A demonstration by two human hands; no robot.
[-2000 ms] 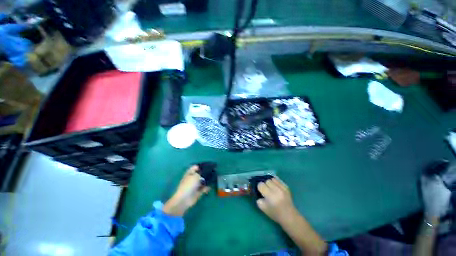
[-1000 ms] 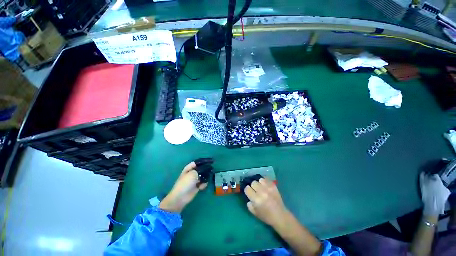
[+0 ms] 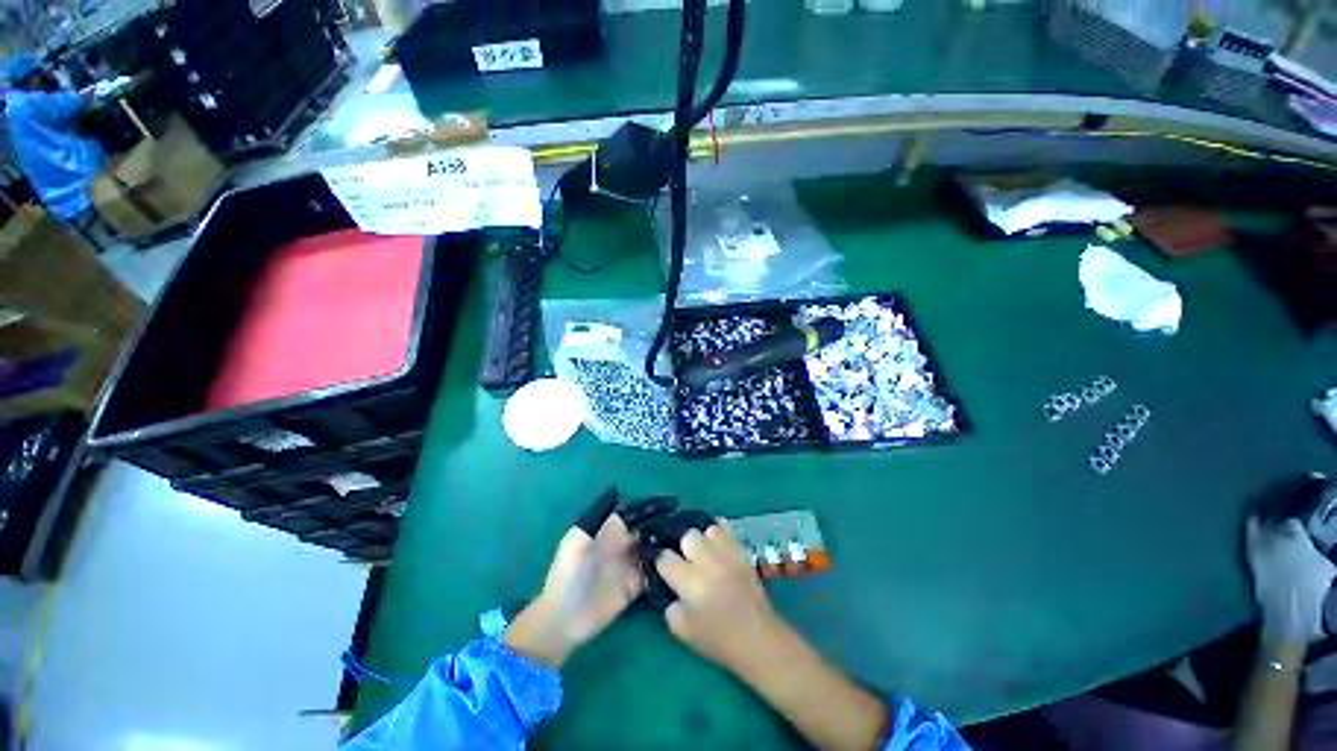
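Observation:
The grey strip fixture with an orange-red edge (image 3: 799,537) lies on the green mat, and small silver parts stand in its visible right portion. My right hand (image 3: 716,587), with black coverings on the fingertips, is over the fixture's left portion and hides it. My left hand (image 3: 587,577), also with black-covered fingers, is at the left end, its fingertips close to those of my right hand. One left finger points up and away. Whether either hand pinches a part is hidden by the fingers.
Behind are a divided black tray (image 3: 815,439) with small parts, a dark power screwdriver (image 3: 751,357) across it and a hanging cable (image 3: 679,220). A white disc (image 3: 543,414) and parts bag (image 3: 620,393) lie left, near black crates (image 3: 279,415). A coworker's gloved hand (image 3: 1287,580) is right.
My right hand has moved left along the fixture, uncovering silver parts at its right and covering those at its left. My left hand has come closer to my right. The view has shifted slightly.

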